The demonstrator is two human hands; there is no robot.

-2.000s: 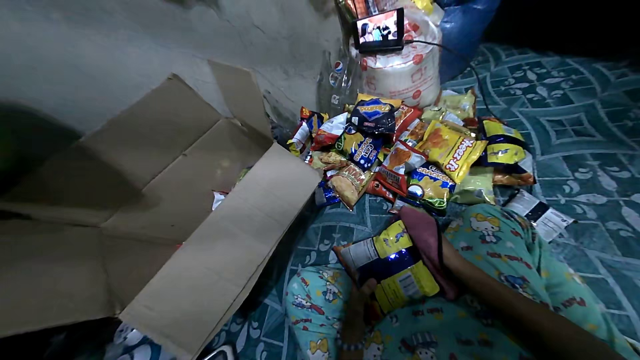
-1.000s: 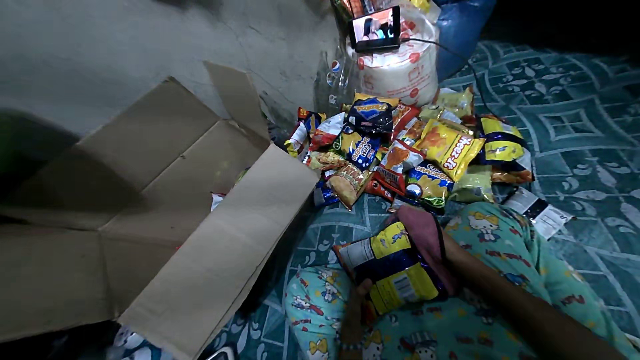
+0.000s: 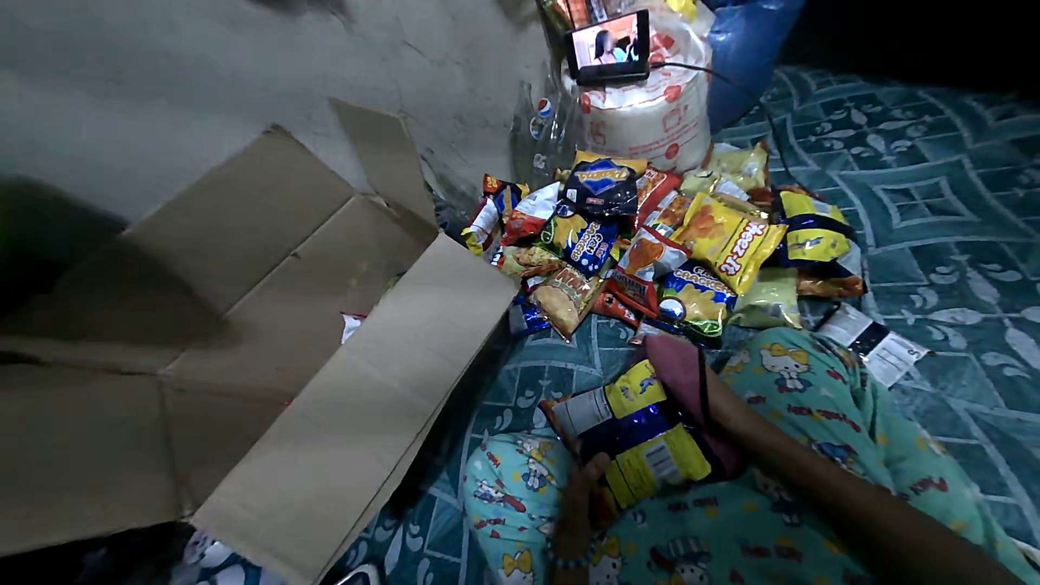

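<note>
A blue and yellow snack packet (image 3: 638, 431) lies back side up over my lap. My left hand (image 3: 583, 491) grips its lower left edge, with a beaded bracelet at the wrist. A dark pink cloth (image 3: 686, 382) covers my right hand at the packet's right side, so its fingers are hidden and I cannot tell how they are bent. Beyond my knees is a heap of snack packets, among them a yellow Cheez-It packet (image 3: 735, 242) and a blue fish cracker packet (image 3: 697, 296).
An open cardboard box (image 3: 357, 398) stands at the left, a few packets partly visible inside. Behind the heap, a phone (image 3: 609, 49) with a lit screen leans on a white sack (image 3: 650, 122), beside clear bottles (image 3: 546, 142). A silver packet (image 3: 873, 343) lies on the patterned floor at the right.
</note>
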